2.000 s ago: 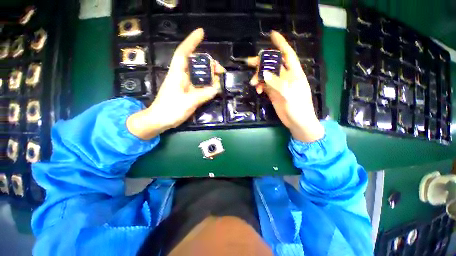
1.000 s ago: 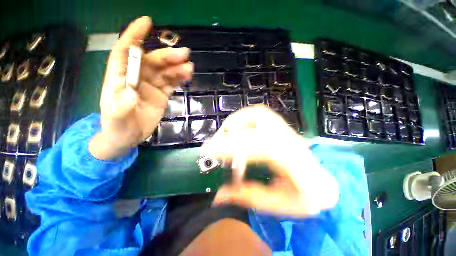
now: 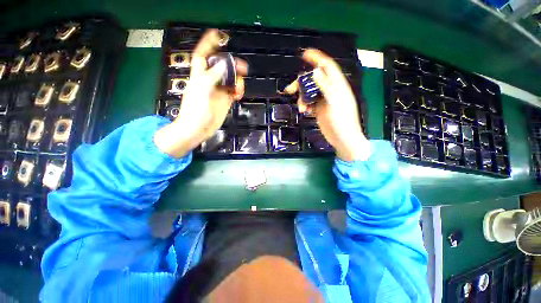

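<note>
My left hand point(image 3: 204, 97) holds a smartwatch point(image 3: 223, 68) in its fingertips over the left part of the middle blister tray point(image 3: 261, 41). That watch is tilted and dark with a light edge. My right hand point(image 3: 332, 97) holds another smartwatch point(image 3: 309, 87) over the right part of the same tray. Its dark face shows light marks. Gold watches lie in the tray's left column, partly behind my left hand. A single silver-white piece point(image 3: 255, 178) lies on the green mat at the near edge.
A left tray point(image 3: 95, 89) holds many gold and silver watches. A right tray point(image 3: 448, 112) has dark, glossy pockets. A lower right tray point(image 3: 495, 278) with a few pale round pieces and a small fan point(image 3: 528, 232) stand at the right.
My right hand has moved from low over the near edge up over the tray. My left hand has moved right, its watch turned from edge-on. The view has shifted slightly.
</note>
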